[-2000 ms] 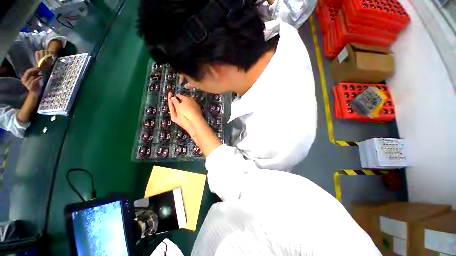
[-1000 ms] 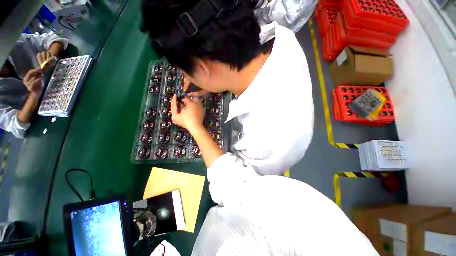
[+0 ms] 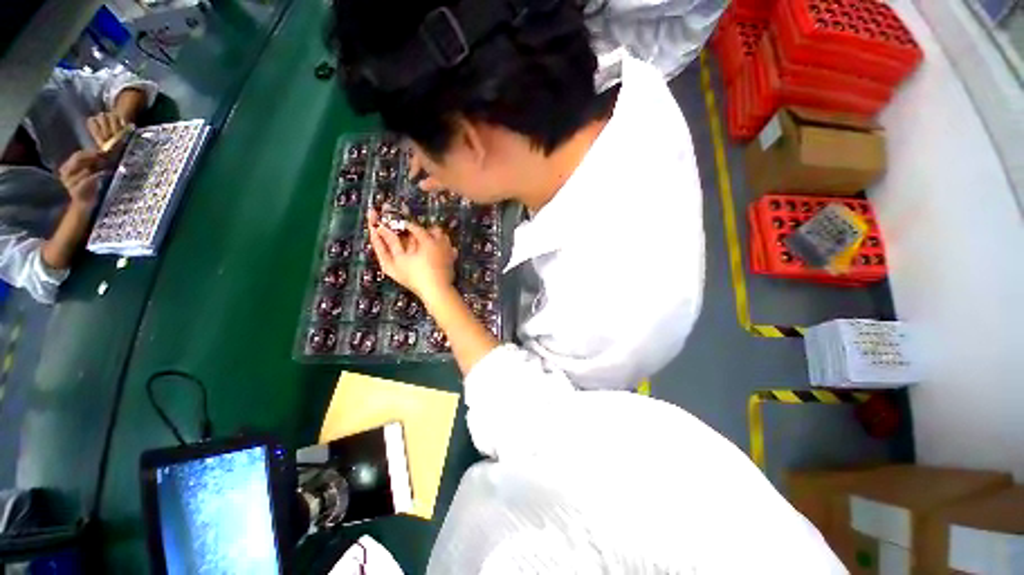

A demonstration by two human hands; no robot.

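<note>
Neither of my hands is in view. A clear blister tray filled with dark round parts lies on the green bench. A co-worker in white leans over it, with a hand above the tray and fingertips pinched together; a small pale thing shows there, too small to name. A yellow sheet lies below the tray. A black and silver device, perhaps a microscope stand, sits partly over the sheet. A monitor with a bright blue-white picture stands beside it.
Across the bench, another person's hands are at a white tray. White clothing fills the bottom centre. Red trays, cartons and a white stack stand along the right wall. A cable lies behind the monitor.
The co-worker's hand has shifted slightly over the tray, its fingers changing position. The head has moved a little. The tray, yellow sheet and monitor lie as before.
</note>
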